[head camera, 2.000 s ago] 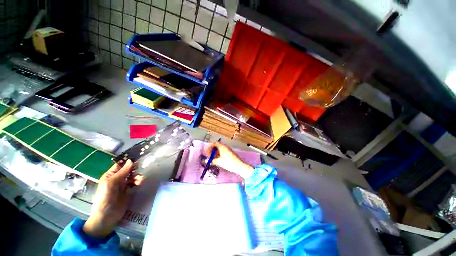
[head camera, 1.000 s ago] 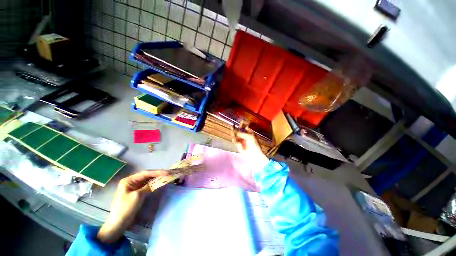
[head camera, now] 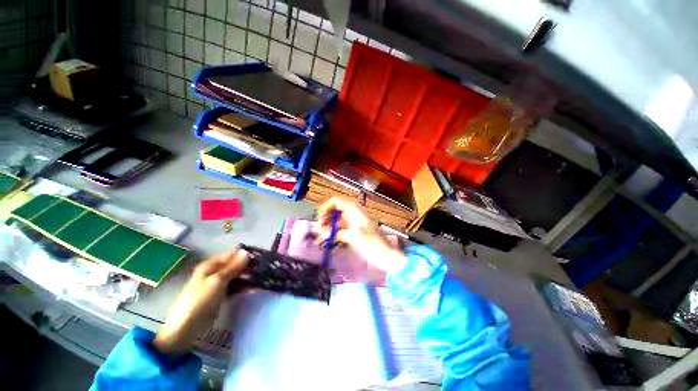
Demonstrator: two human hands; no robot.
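My left hand (head camera: 200, 294) holds a dark board (head camera: 285, 273) with pale marks by its left end, above the papers. My right hand (head camera: 350, 226) holds a slim dark blue pen (head camera: 331, 240), pointing down over the pink record sheet (head camera: 304, 246). The pale blue-white folder (head camera: 306, 344) lies glaring at the front, over a printed white sheet (head camera: 406, 336). The board hides part of the folder and the pink sheet.
Green panels (head camera: 99, 238) lie at left, near black frames (head camera: 115, 159). A pink-red card (head camera: 220, 209) has a small brass-coloured piece (head camera: 227, 226) beside it. Blue letter trays (head camera: 200, 122), kraft envelopes (head camera: 360, 200) and a red panel (head camera: 406, 114) stand behind. A clear bag (head camera: 490, 137) hangs right.
The board in my left hand has turned from nearly edge-on to showing its dark face. My right hand has moved from near the envelopes down-left over the pink sheet.
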